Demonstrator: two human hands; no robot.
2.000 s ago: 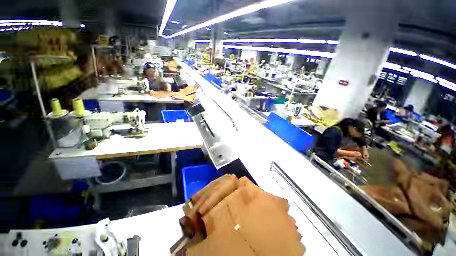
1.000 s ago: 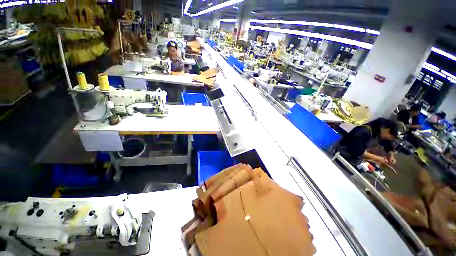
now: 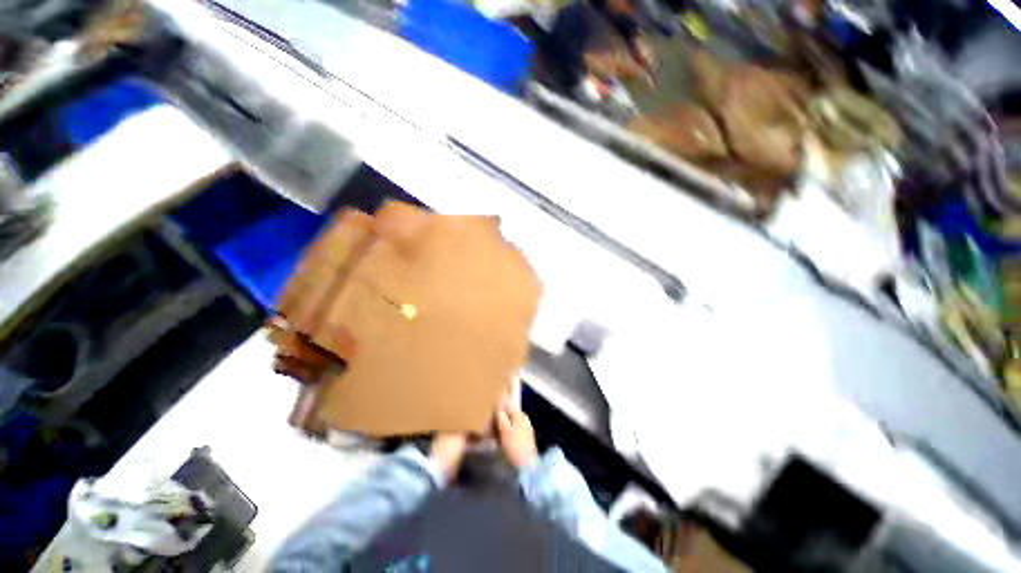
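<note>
A stack of brown cut panels (image 3: 437,325) lies on the white table (image 3: 269,492), with folded, layered edges on its left side. A small pale ticket (image 3: 409,311) sits on the top panel, by a short dark line. My left hand (image 3: 449,451) is at the stack's near edge, its fingers hidden at the panels. My right hand (image 3: 515,434) is at the near right corner, its fingertips against the edge. The frame is blurred, and I cannot tell how firmly either hand holds the stack.
A white sewing machine head (image 3: 134,520) is at the lower left. A blue bin (image 3: 263,252) is beyond the table edge. The long white counter (image 3: 537,168) with a metal rail runs diagonally behind the stack. Brown pieces (image 3: 761,112) lie across it. A dark box shape (image 3: 812,509) is at the lower right.
The view has swung down and to the right and is tilted. Both hands and light blue sleeves have come into view at the stack's near edge. The stack appears nearer the picture's middle.
</note>
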